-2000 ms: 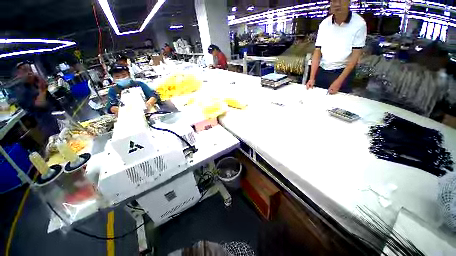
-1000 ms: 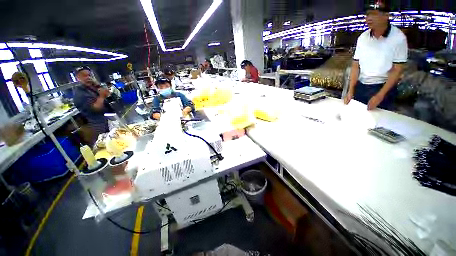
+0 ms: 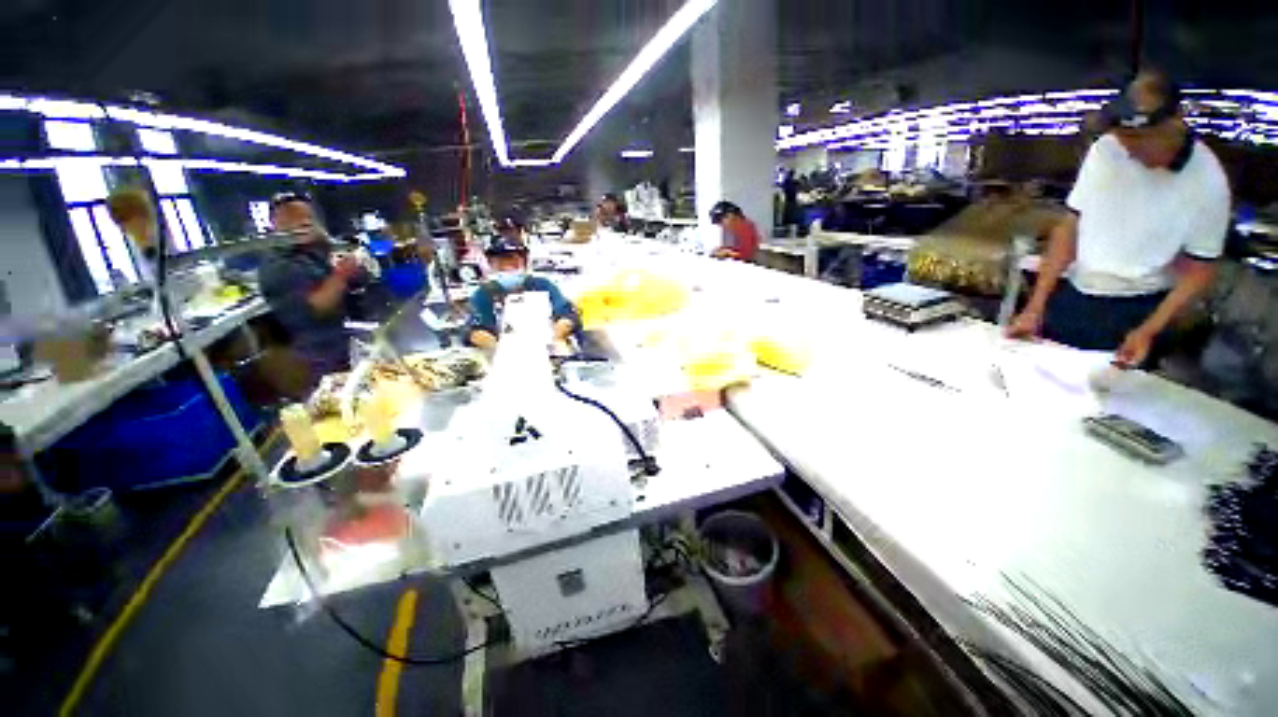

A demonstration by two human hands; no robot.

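Neither of my hands is in view. A white sewing machine [image 3: 526, 483] stands nearest in front of me, seen from its rear, with a black cable curving over its right side. Two pale yellow thread cones [image 3: 299, 432] stand on round dark-rimmed holders at its left. A long white worktable [image 3: 897, 476] runs along the right. Thin dark cords [image 3: 1072, 651] lie fanned out on its near edge, and a dark strap bundle [image 3: 1245, 525] lies at the right edge of the view.
A person in a white shirt [image 3: 1142, 224] stands behind the long table. A masked person [image 3: 521, 301] sits beyond the machine, and another person [image 3: 311, 287] stands at left. A bin [image 3: 737, 549] stands on the floor between machine and table. Blue containers [image 3: 175, 434] are at left.
The view has swung left, so the machine and long table sit further right in the picture. The person in the white shirt now has the head bent down. My hands stay out of view.
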